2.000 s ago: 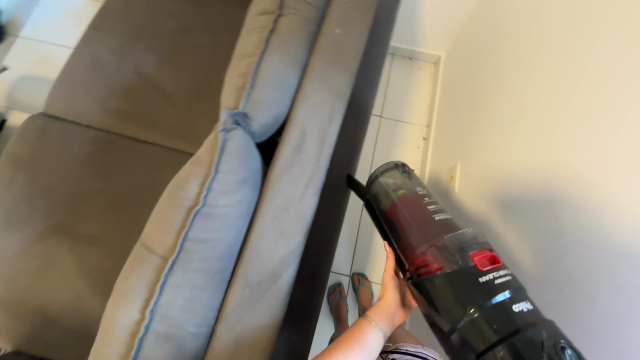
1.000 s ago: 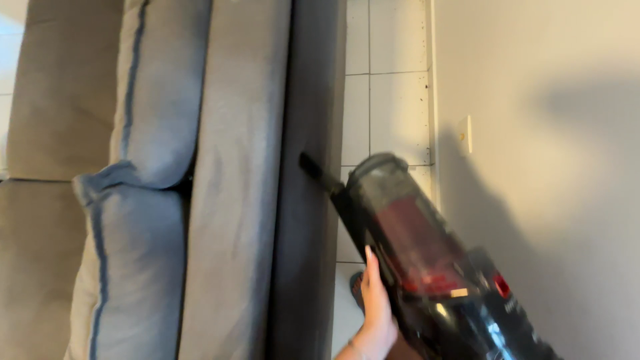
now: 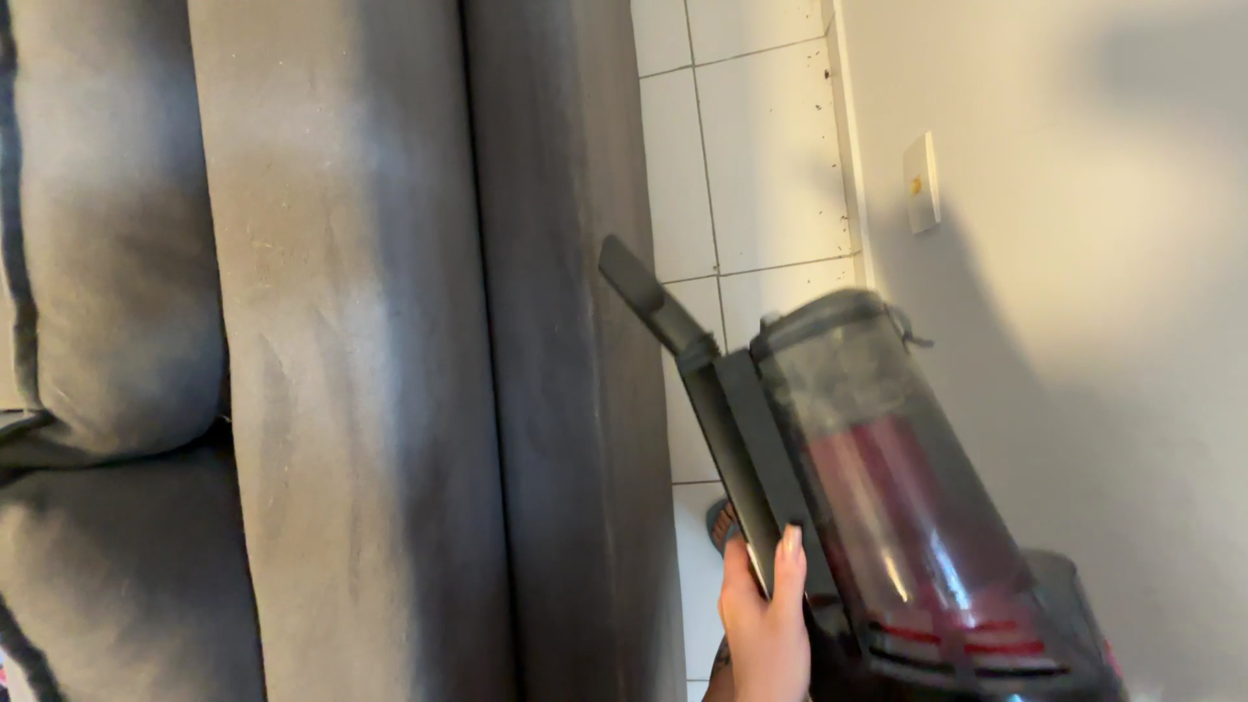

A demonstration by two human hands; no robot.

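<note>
A black handheld vacuum cleaner (image 3: pixel 907 507) with a clear dust bin and a dark red inner part fills the lower right. Its narrow crevice nozzle (image 3: pixel 648 292) points up and left, the tip over the outer side of the grey sofa (image 3: pixel 575 292); whether it touches the fabric I cannot tell. My left hand (image 3: pixel 770 624) grips the black tube below the nozzle, thumb and fingers on either side of it. My right hand is out of view. The sofa's padded top edge (image 3: pixel 322 292) runs alongside, with grey cushions (image 3: pixel 122 244) at the far left.
Between the sofa and the pale wall (image 3: pixel 1121 292) lies a narrow strip of white floor tiles (image 3: pixel 765 166) with dark debris along the skirting. A wall plate (image 3: pixel 921 183) is on the wall. Part of a sandalled foot (image 3: pixel 721 525) shows beside my hand.
The view has shifted closer to the sofa's outer side and the wall. My left hand stays on the vacuum cleaner, whose nozzle now shows more fully over the sofa's side.
</note>
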